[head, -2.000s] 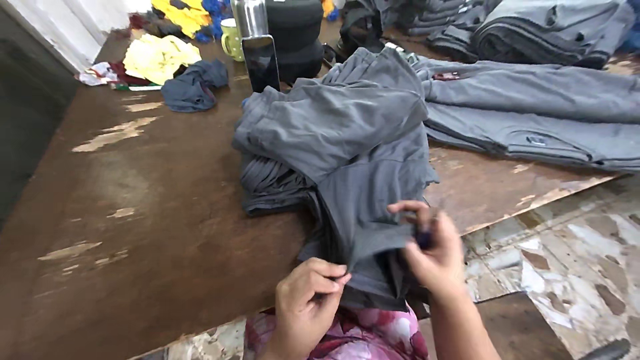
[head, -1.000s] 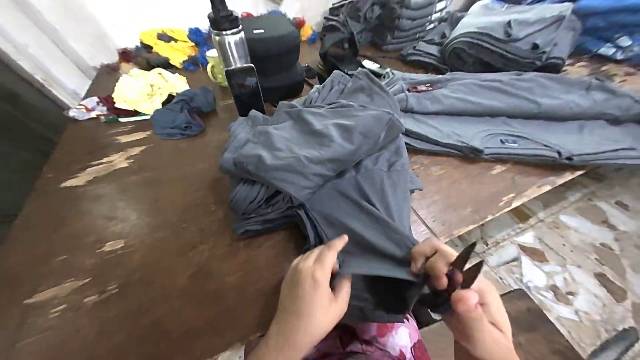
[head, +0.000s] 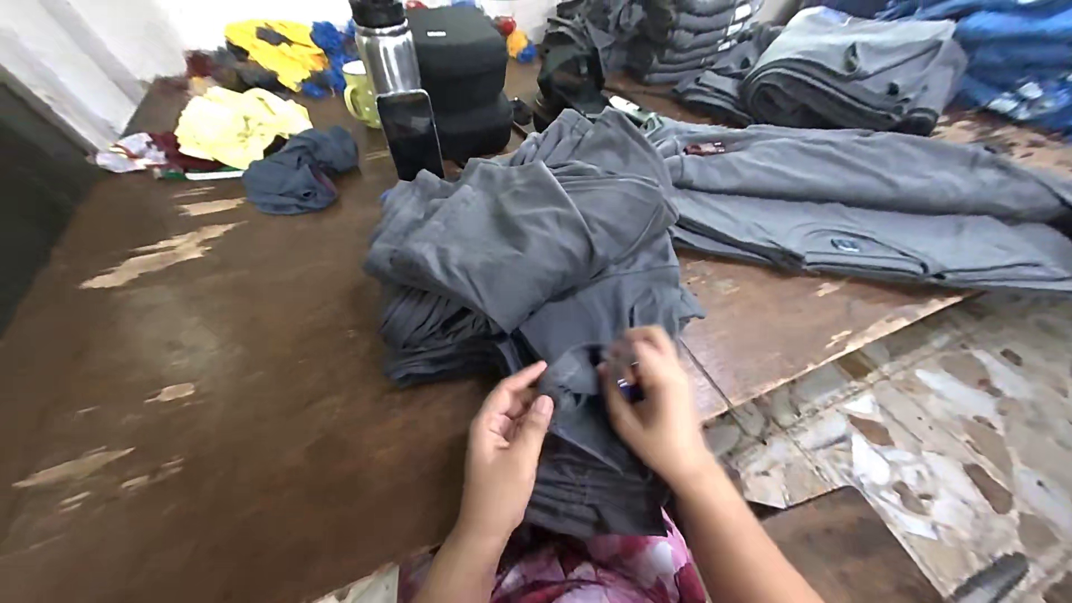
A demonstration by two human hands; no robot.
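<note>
A heap of dark grey garments [head: 519, 234] lies at the table's near edge, its lower part hanging toward my lap. My left hand [head: 507, 444] is at the hanging cloth, thumb and fingers apart beside a fold; whether it pinches any cloth cannot be made out. My right hand [head: 653, 398] is blurred, curled around a small dark tool with a blue part, over the same cloth. The tool's blades are hidden in this view; one second ago it showed as small scissors or thread snips.
Folded grey trousers [head: 871, 184] lie at the right, with folded grey garments [head: 846, 67] behind. A phone [head: 409, 134] leans by a steel bottle [head: 387, 54], a black case [head: 465, 75] and a green mug [head: 360, 92]. Yellow cloth [head: 239, 126] lies at the left on the brown table [head: 209, 377].
The right hand has moved up and left over the cloth, and the dark blades seen a second ago are now hidden. The left hand's fingers have come nearer the right hand.
</note>
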